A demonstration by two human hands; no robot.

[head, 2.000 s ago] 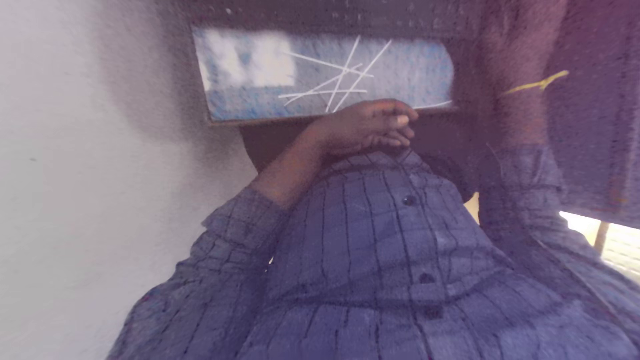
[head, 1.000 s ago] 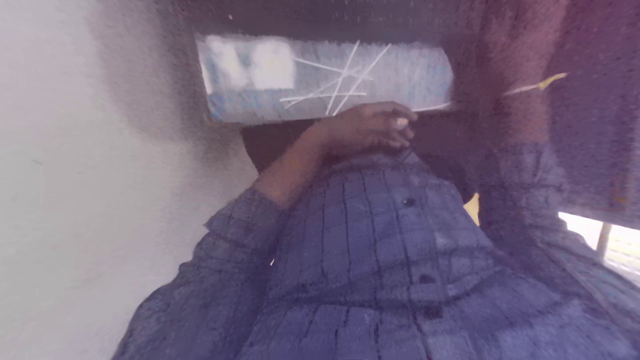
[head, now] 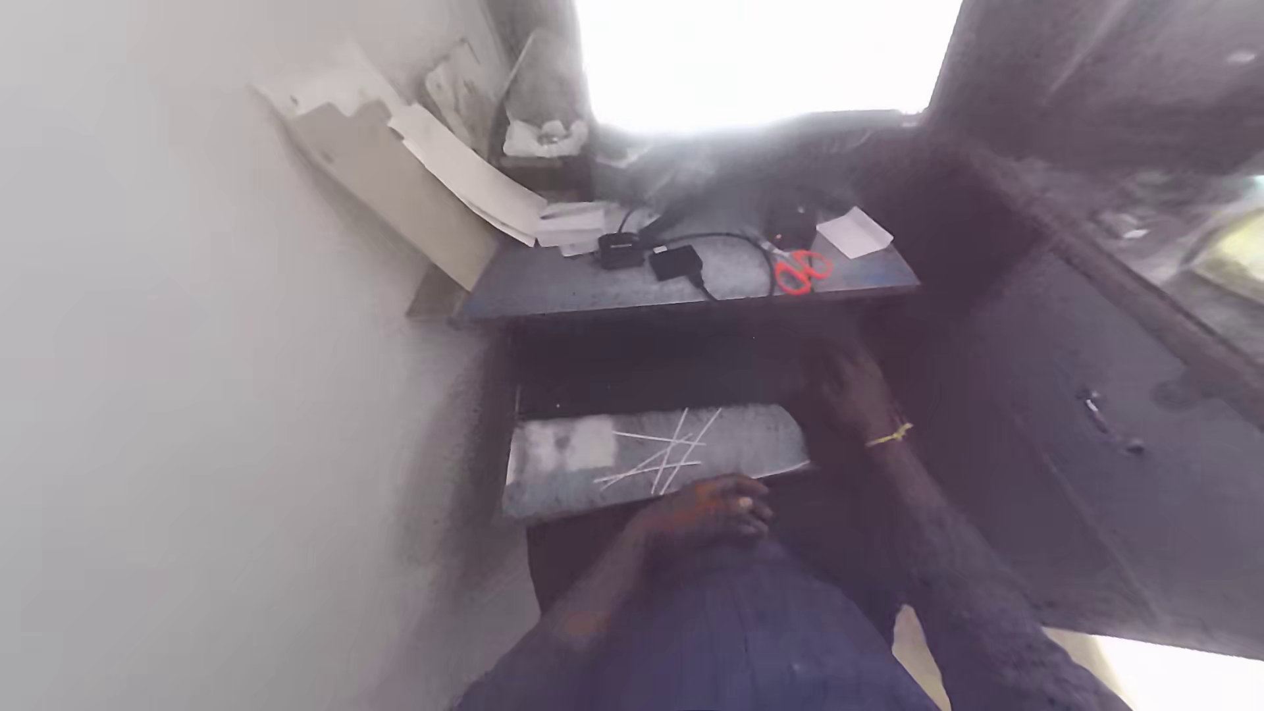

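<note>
Several thin white sticks (head: 671,452) lie crossed on a bluish-grey pull-out shelf (head: 563,501) in front of my body. My left hand (head: 713,506) rests palm down near the shelf's front edge, close to my shirt, with its fingers loosely curled; whether anything is under them cannot be told. My right hand (head: 857,393), with a yellow band (head: 892,434) at the wrist, reaches into the dark space to the right of the pull-out shelf, below the upper one. Shadow hides its fingers.
On the upper shelf (head: 553,286) lie red-handled scissors (head: 802,272), black adapters (head: 676,263) with cables, and a folded white paper (head: 855,233). Cardboard sheets (head: 395,178) lean at the left beside a pale wall (head: 197,395). A dark panel (head: 1047,415) stands at the right, a bright window (head: 770,59) behind.
The view has tilted up, bringing the upper shelf and window into sight. My left hand stays by the pull-out shelf's front edge, and the sticks lie as before.
</note>
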